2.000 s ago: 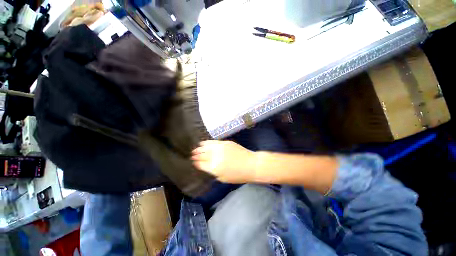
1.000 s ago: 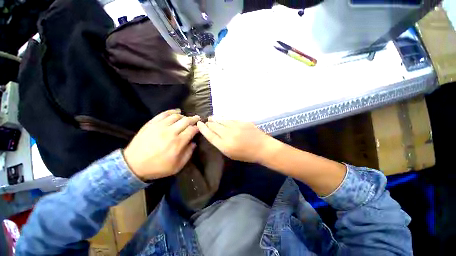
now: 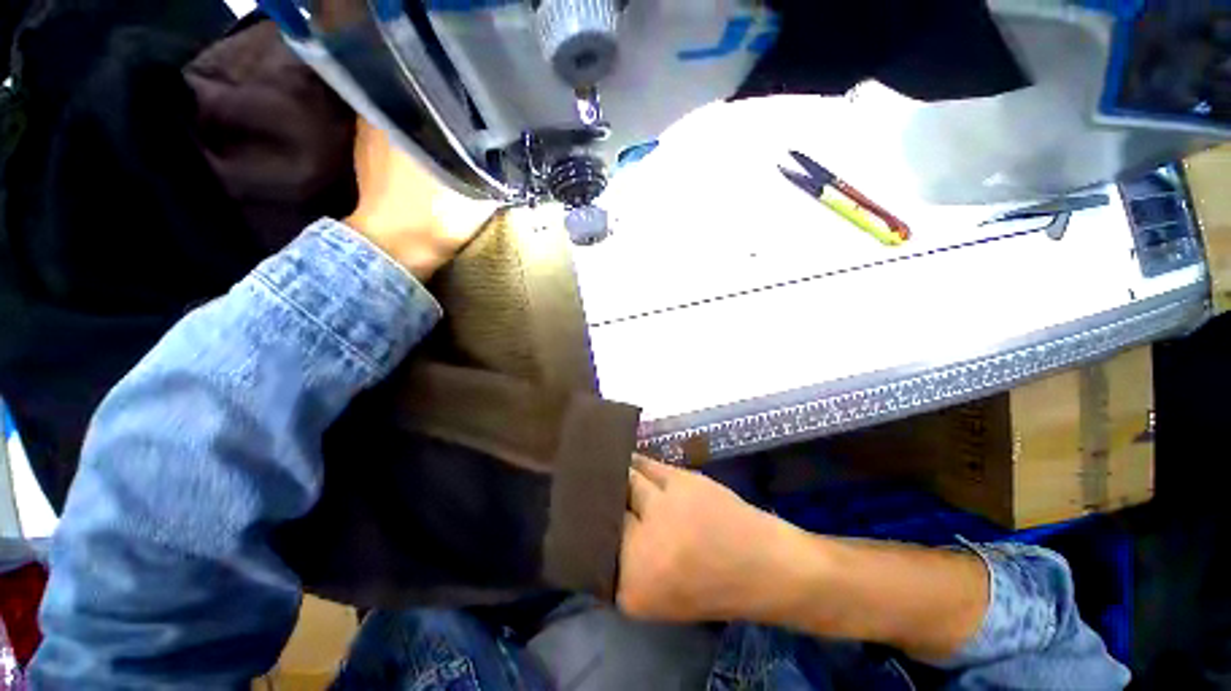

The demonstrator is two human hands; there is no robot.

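The dark brown garment [image 3: 419,500] lies across the table's front edge, partly over my lap. Its ribbed tan waistband [image 3: 493,317] runs up to the needle area under the sewing machine head [image 3: 689,68]. My left hand [image 3: 412,203] reaches up beside the needle area on the cloth; its fingers are hidden behind the machine head. My right hand [image 3: 702,547] grips the near end of the garment's folded band at the table's front edge, its fingertips partly hidden by the cloth.
Snips with yellow and red handles [image 3: 851,203] lie right of the needle. A thin dark metal tool [image 3: 1053,212] lies near the control panel [image 3: 1161,223]. A ruler tape [image 3: 864,392] runs along the table front. A cardboard carton [image 3: 1080,439] is below. Black cloth [image 3: 878,47] drapes the machine.
My left hand has moved up from the band's near part to beside the needle. My right hand has moved down and right with the cloth. The view is closer to the machine head.
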